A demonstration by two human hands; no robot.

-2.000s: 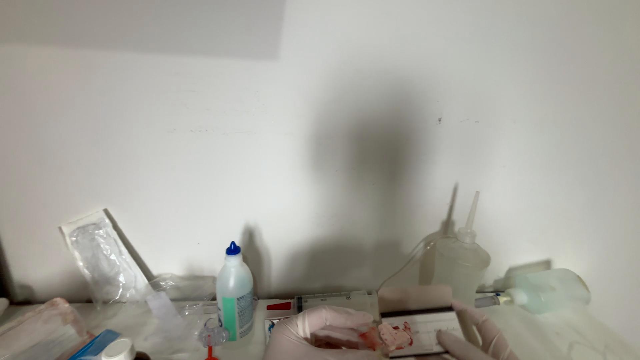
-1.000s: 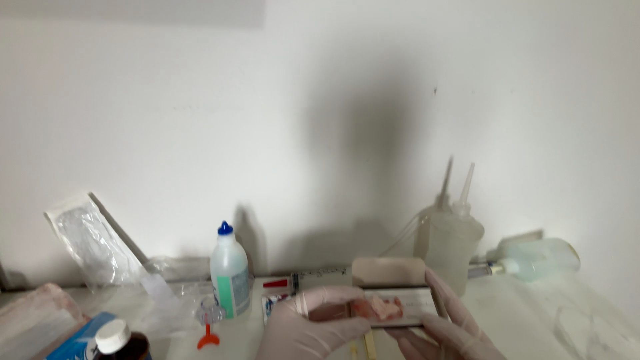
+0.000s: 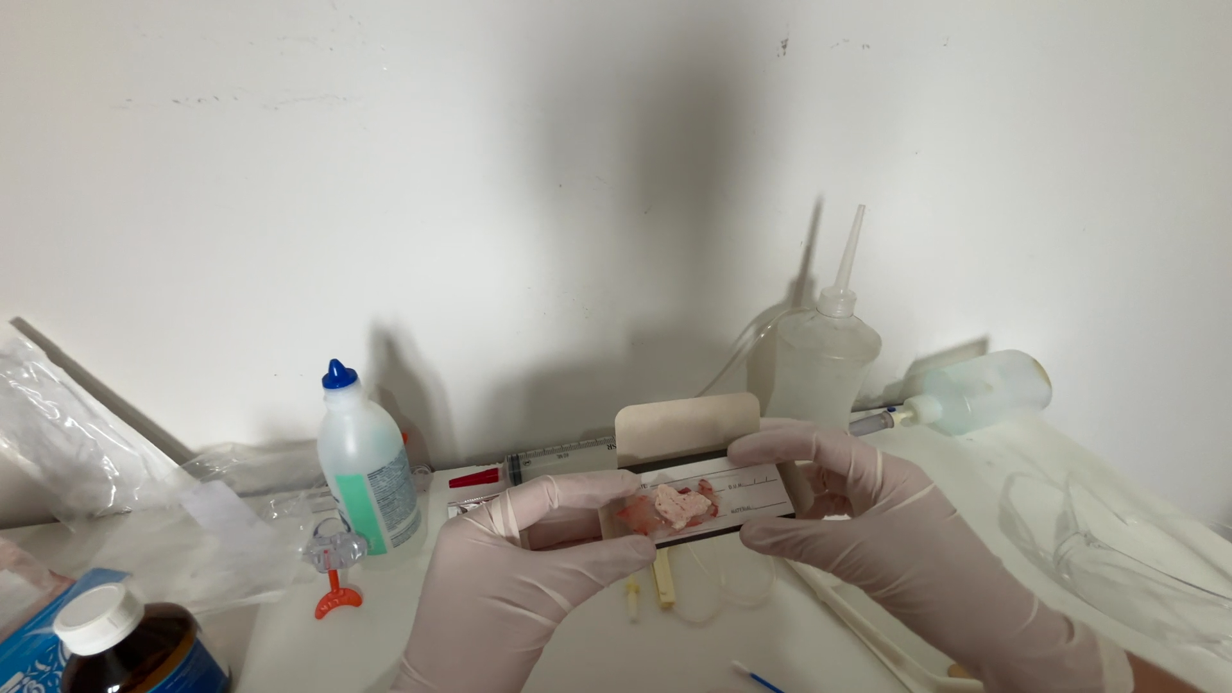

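Both my hands wear pale latex gloves. Between them is a small open box [image 3: 770,486] with a raised cream lid flap [image 3: 688,426] and a white face bearing printed lines and writing. My left hand [image 3: 539,568] pinches its left end with thumb and fingers. At the right end, my right hand [image 3: 847,520] grips the box from above and below. A pale pink, crumbly lump [image 3: 681,506] with wet reddish smears around it lies on the white face, nearer my left fingers. The box is tilted toward me, and its underside is hidden.
A blue-capped bottle [image 3: 371,472], an orange-red plastic piece [image 3: 338,599] and a brown bottle with a white cap [image 3: 135,645] stand or lie left. Behind are a large syringe [image 3: 563,460] and a nozzle bottle [image 3: 826,361]. Right are a bottle on its side [image 3: 991,390] and clear glasses [image 3: 1088,549].
The box face and the pink lump have come into fuller view between my hands, with the lid flap raised behind. Both hands still hold the box. The view has shifted somewhat.
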